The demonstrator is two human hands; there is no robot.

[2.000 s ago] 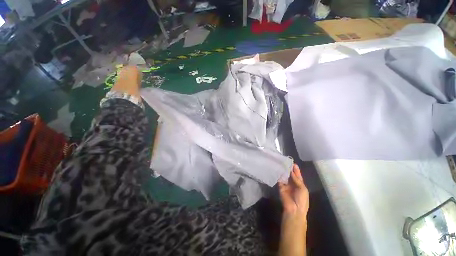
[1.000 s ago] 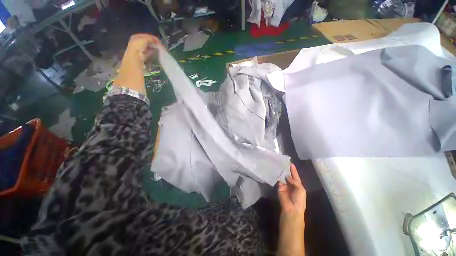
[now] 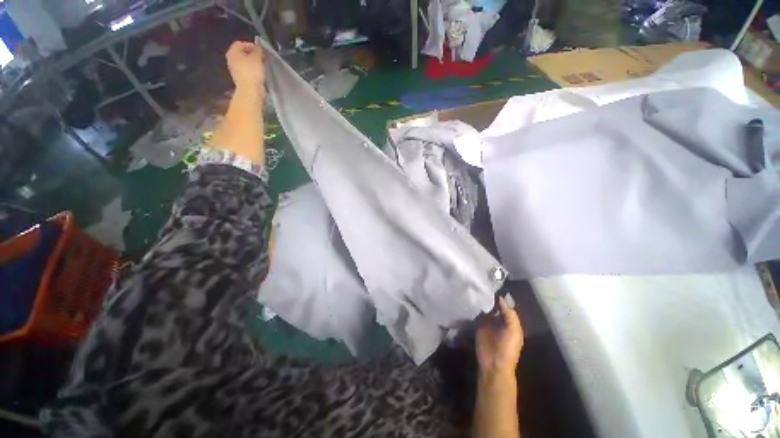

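A long light grey cloth piece is stretched diagonally between my two hands. My left hand is raised at the upper left and grips its far end. My right hand is low at the centre right and holds the near corner, where a small white spot shows on the cloth. Below and behind it hangs a rumpled grey bundle. A wide flat grey panel lies on the table to the right, with a folded part at its right end.
The white table cover runs down the right. The lit needle area of the sewing machine is at the lower right corner. Cardboard lies behind. An orange basket stands at the left on the green floor with scraps.
My left hand has risen from low at the left to the upper left, pulling the grey piece up and spreading it wider. My right hand has stayed nearly in place, slightly lower.
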